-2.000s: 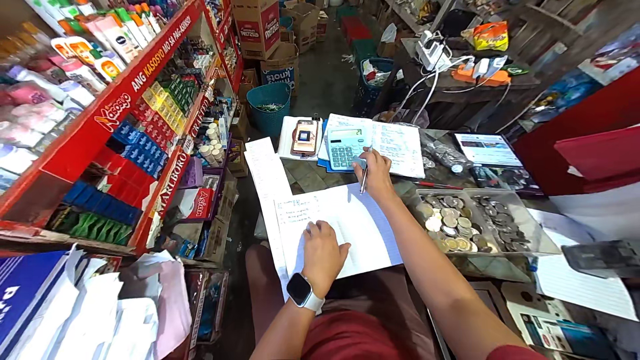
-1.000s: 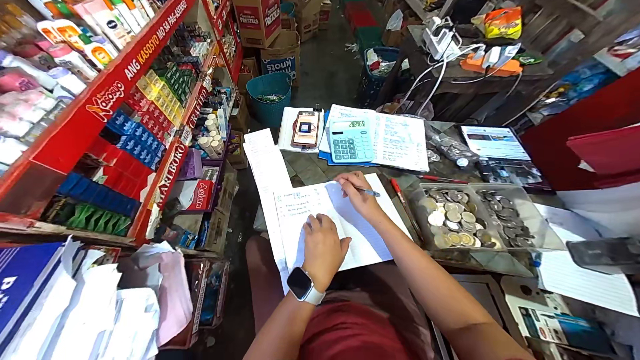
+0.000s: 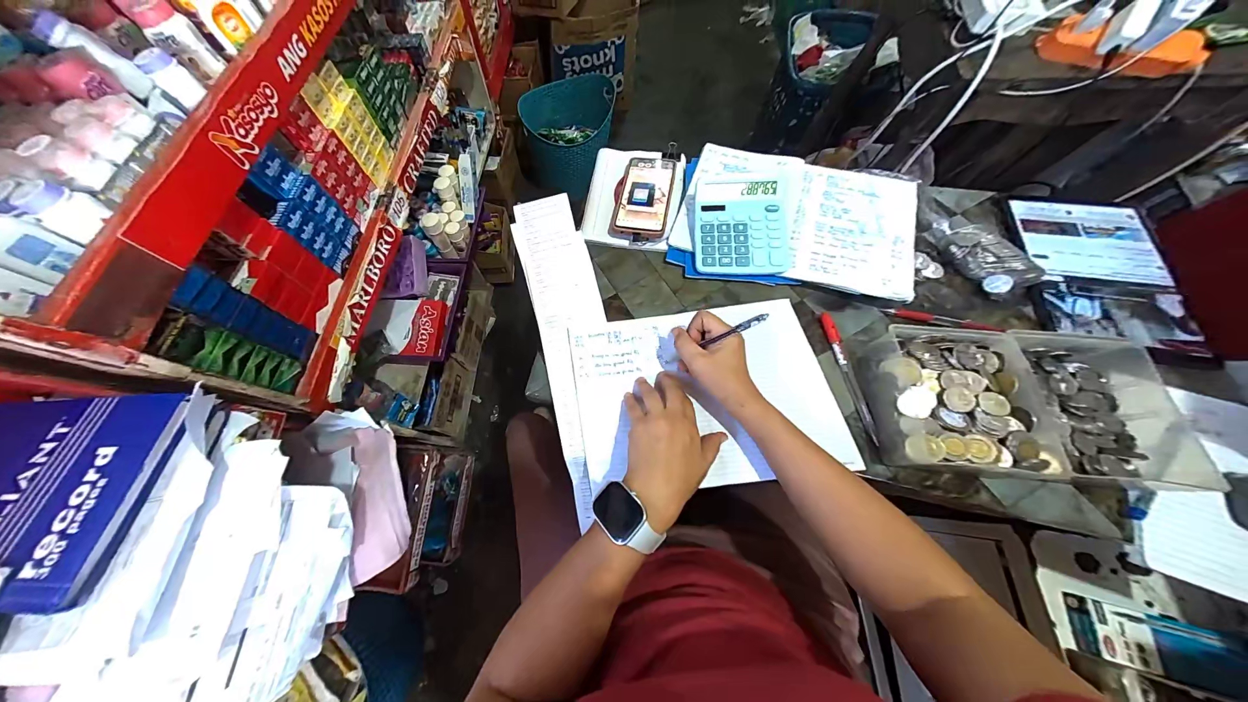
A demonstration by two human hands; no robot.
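Note:
My right hand (image 3: 714, 359) holds a dark pen (image 3: 736, 330) over the upper part of a lined paper sheet (image 3: 780, 400) that bears handwriting. Flat on the same sheet, just left of it and with fingers spread, rests my left hand (image 3: 668, 439); a smartwatch (image 3: 621, 513) with a pale band is on that wrist. Long paper strips (image 3: 561, 283) lie beside and partly under the sheet. Beyond it, a light blue calculator (image 3: 743, 229) sits on an open notebook (image 3: 858, 234) with handwritten pages. A phone (image 3: 643, 197) lies on a white pad to the left of the calculator.
A divided plastic coin box (image 3: 1024, 409) stands at the right, with a red pen (image 3: 846, 375) beside it. Behind are a tablet (image 3: 1090, 242) and a plastic bag of coins (image 3: 980, 255). Red store shelves (image 3: 205, 185) and stacked papers (image 3: 244, 546) flank the left. A teal basket (image 3: 565, 122) stands on the floor.
My right hand has moved from near the calculator down to the written part of the sheet, with the pen still in it. My left hand remains on the paper. The view is closer now.

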